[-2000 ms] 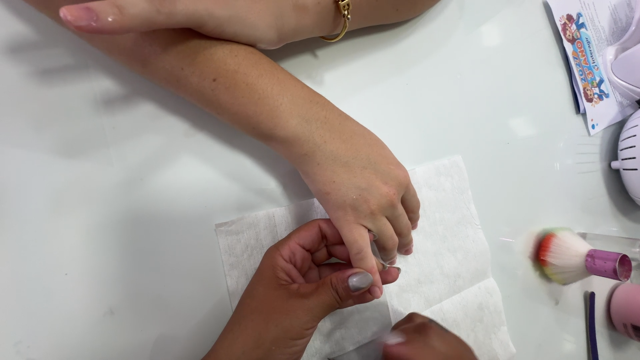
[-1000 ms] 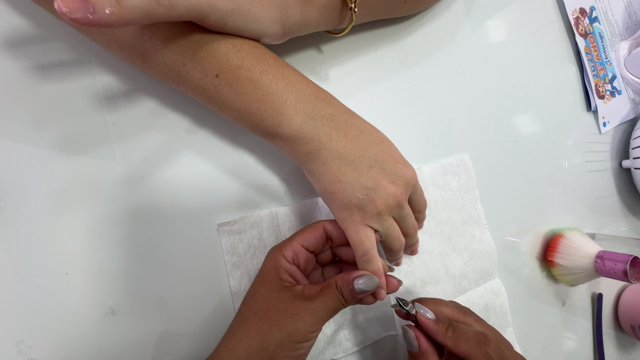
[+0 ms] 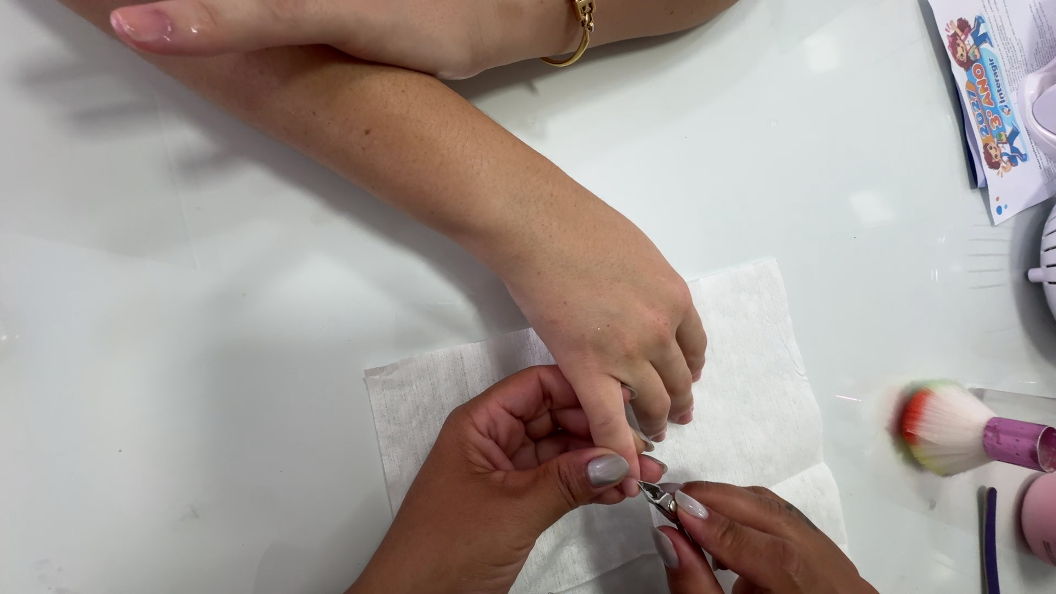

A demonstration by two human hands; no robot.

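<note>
My left hand (image 3: 520, 454) pinches the tip of one finger of another person's hand (image 3: 610, 305), its thumb on top near the nail. In my right hand (image 3: 742, 536) is a pair of metal cuticle nippers (image 3: 660, 499), the jaws at that fingertip. Whether the jaws touch the skin cannot be told. The other person's remaining fingers curl downward over a white wipe (image 3: 742, 330) spread on the glossy white table (image 3: 272, 429). My right fingers hide most of the nipper handles.
The person's other hand (image 3: 396, 33), with a gold bracelet (image 3: 582, 33), rests across the forearm at the top. On the right lie a soft brush with a pink handle (image 3: 1019, 444), a dark purple stick (image 3: 990, 540), a pink round object (image 3: 1041, 516), printed paper (image 3: 994, 107) and a white slotted device (image 3: 1048, 264).
My right hand, blurred low in the oldest frame, has come up and in with the nippers to the held fingertip. My left hand keeps its pinch on the finger.
</note>
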